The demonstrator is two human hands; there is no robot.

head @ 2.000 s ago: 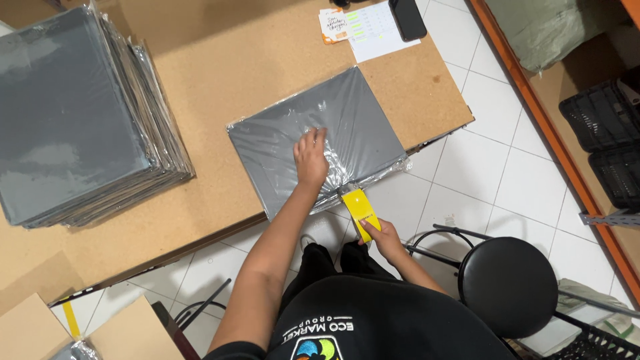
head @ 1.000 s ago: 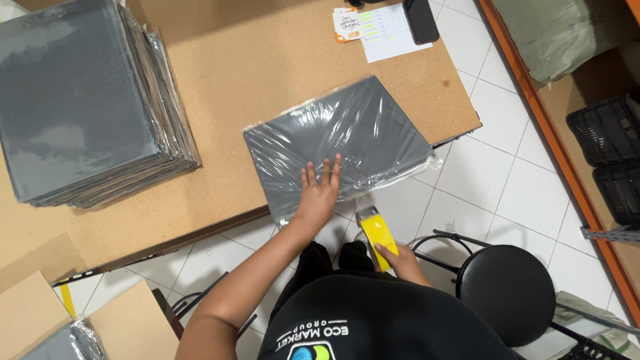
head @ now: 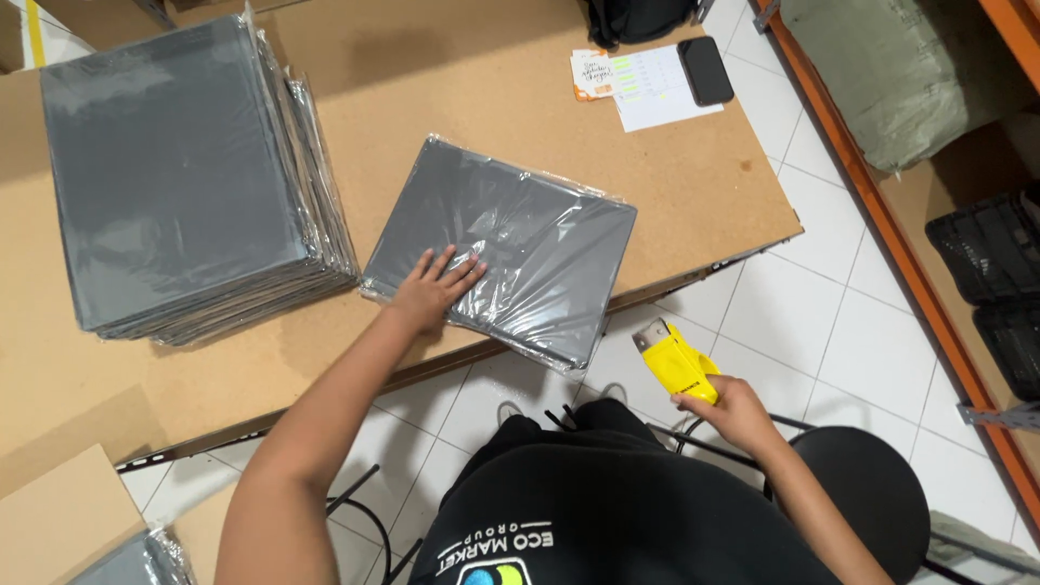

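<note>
A flat dark grey packet in clear plastic film [head: 528,236] lies askew on the wooden tabletop, one corner jutting past the front edge. My left hand [head: 435,288] rests palm down on its left part, fingers spread, gripping nothing. Out over the floor, right of the packet, my right hand [head: 727,410] holds a yellow tool with a metal end [head: 678,361], apart from the packet; its exact kind is unclear. A tall stack of similar film-wrapped grey packets [head: 175,175] stands on the table at left, close to the loose packet's left corner.
Printed paper [head: 654,101], small cards [head: 591,77] and a phone [head: 705,71] lie at the table's far right, near a black bag [head: 646,18]. A black round stool [head: 861,504] stands at my right. An open cardboard box [head: 73,512] is lower left; an orange-framed shelf [head: 886,236] runs along the right.
The loose packet has turned on the tabletop and now lies closer to the stack. My left hand has moved to its left part. My right hand, still holding the yellow tool, is farther from the packet.
</note>
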